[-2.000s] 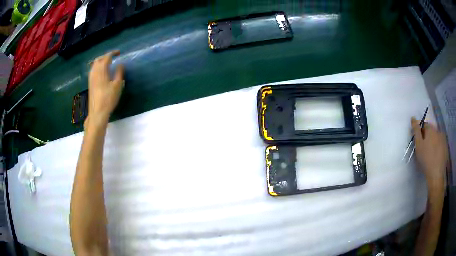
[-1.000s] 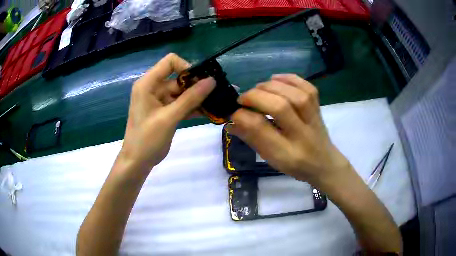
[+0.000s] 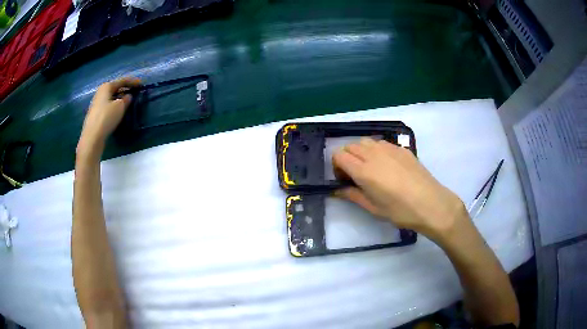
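Observation:
My left hand (image 3: 108,112) is at the solid end of a black phone middle frame (image 3: 204,103) on the green conveyor belt; its fingertips touch or grip that end. My right hand (image 3: 392,183) is over the thicker black frame (image 3: 306,157) on the white mat, fingers at the lower edge of its window, closed on that edge. A thinner frame (image 3: 306,225) lies flat just below it, partly under my right hand. Both have orange-yellow edging at their left end. Tweezers (image 3: 487,186) lie on the mat at the right.
The green conveyor belt (image 3: 309,71) runs behind the white foam mat (image 3: 193,244). Another frame (image 3: 27,160) lies at the belt's far left. A red tray (image 3: 29,48) and a black tray (image 3: 96,32) stand beyond. Printed sheets (image 3: 560,141) are at the right.
The frame held in both hands is gone from the middle. My left hand has moved left to a frame on the belt. My right hand has moved down to the thicker frame.

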